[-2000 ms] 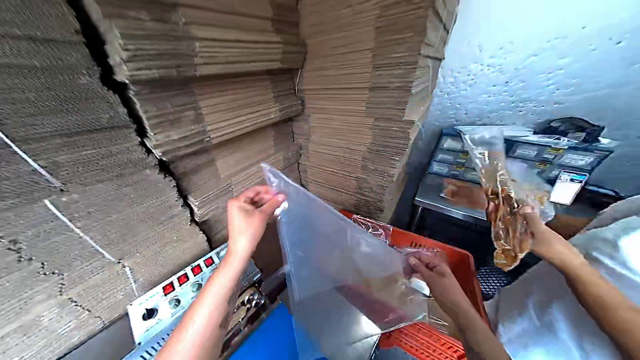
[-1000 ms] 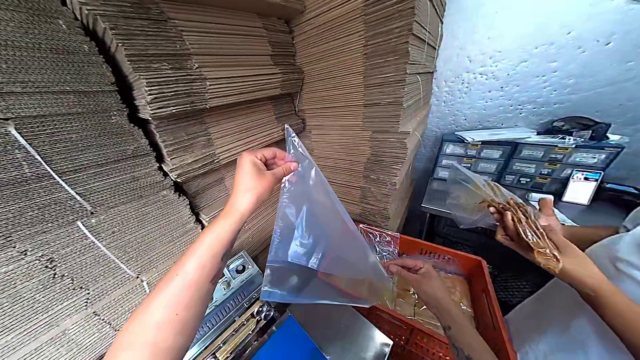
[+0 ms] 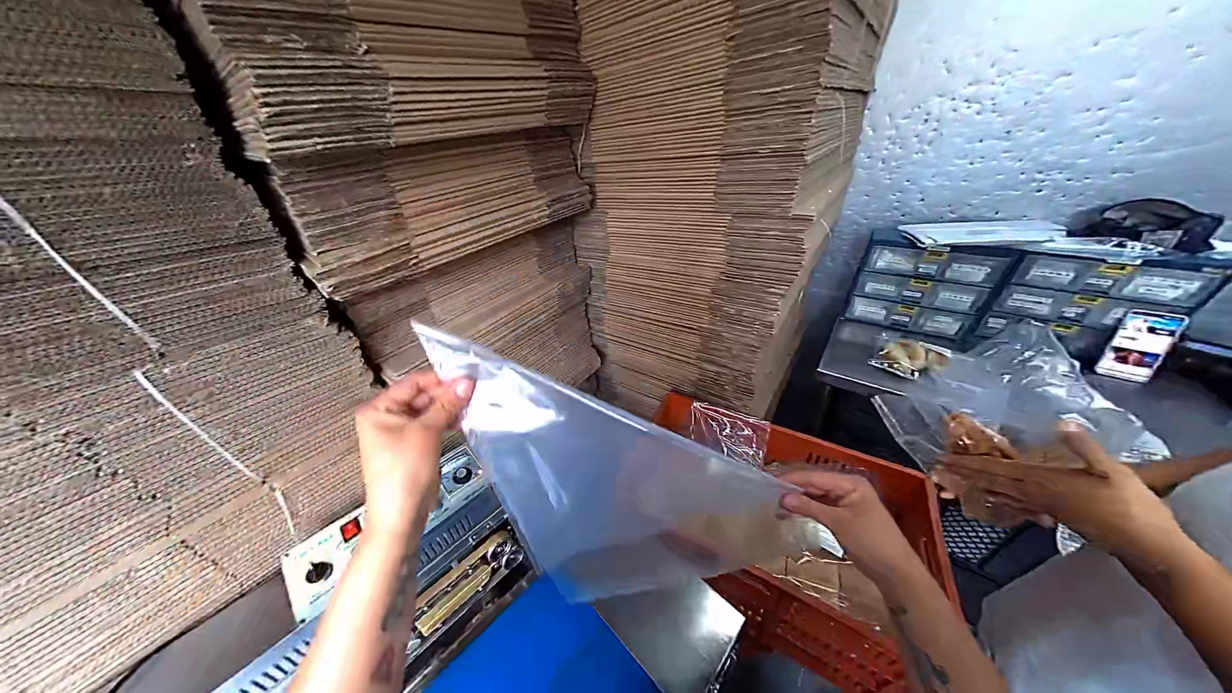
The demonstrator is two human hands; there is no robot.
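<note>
A clear plastic bag (image 3: 616, 481) is stretched between my two hands, with brownish contents at its right end. My left hand (image 3: 409, 433) pinches the upper left part of it, above a band sealing machine (image 3: 462, 568) with knobs and a red switch. The fingers of my right hand (image 3: 837, 510) pinch its right end, over an orange plastic crate (image 3: 924, 510) that holds filled clear bags (image 3: 828, 587). Below the bag lies a blue surface (image 3: 549, 645) beside a shiny metal plate (image 3: 674, 626).
Tall stacks of flattened cardboard (image 3: 664, 192) rise behind the sealer. At right, a co-worker's hands (image 3: 1068, 481) hold a clear bag with brown food (image 3: 977, 436). Beyond are a metal table (image 3: 847, 351), small drawer units (image 3: 924, 279) and a phone (image 3: 1142, 345).
My left hand has moved down with the bag's corner, and the bag now slants more flatly between my hands. The co-worker's hands and bag have shifted too.
</note>
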